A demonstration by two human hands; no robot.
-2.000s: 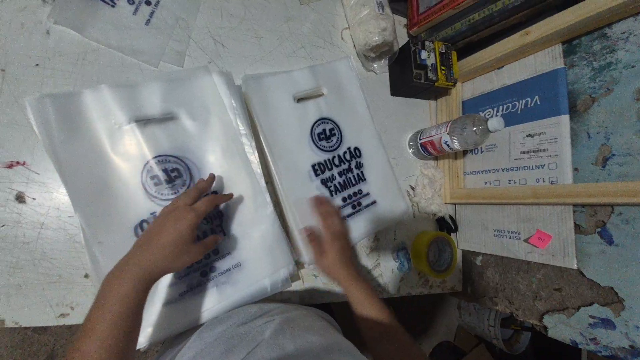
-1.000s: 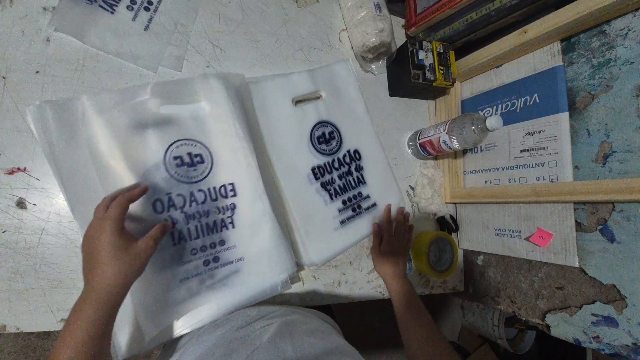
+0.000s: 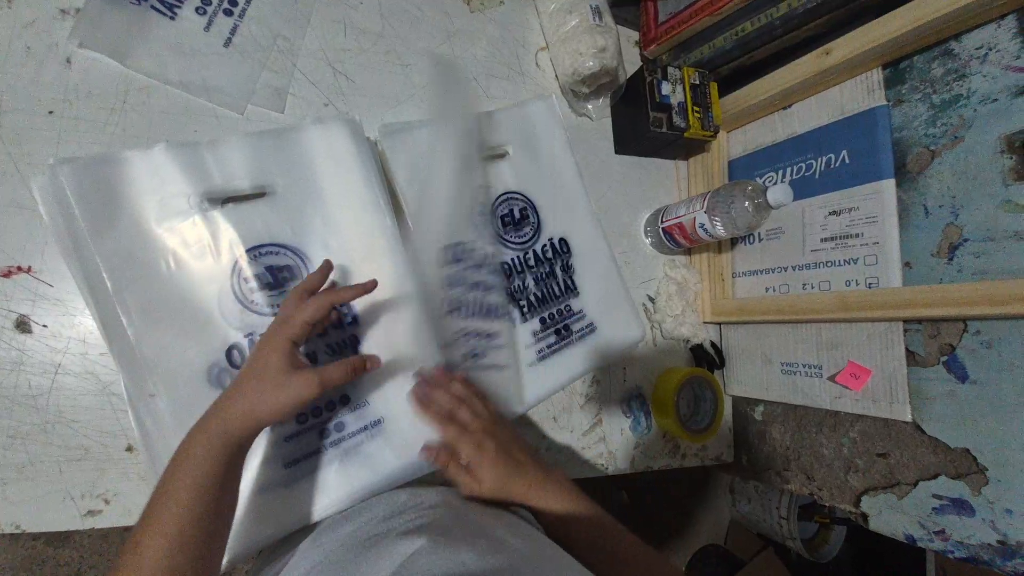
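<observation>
Two stacks of translucent plastic bags with die-cut handles and dark blue print lie side by side on a white table. Over the print of the left stack rests my left hand, fingers spread, with nothing seen between them. My right hand, blurred by motion, is at the lower inner edges of both stacks. A blurred plastic bag stands partly lifted over the right stack, beside that hand's fingertips. Whether the fingers grip it cannot be told.
Right of the stacks are a yellow tape roll, a plastic bottle, a black battery and a wooden frame over a cardboard box. More printed bags lie at the top left.
My right hand has moved left from the right stack's lower right corner to between the stacks. My left hand has moved right over the left stack's print. A bag now stands blurred over the right stack.
</observation>
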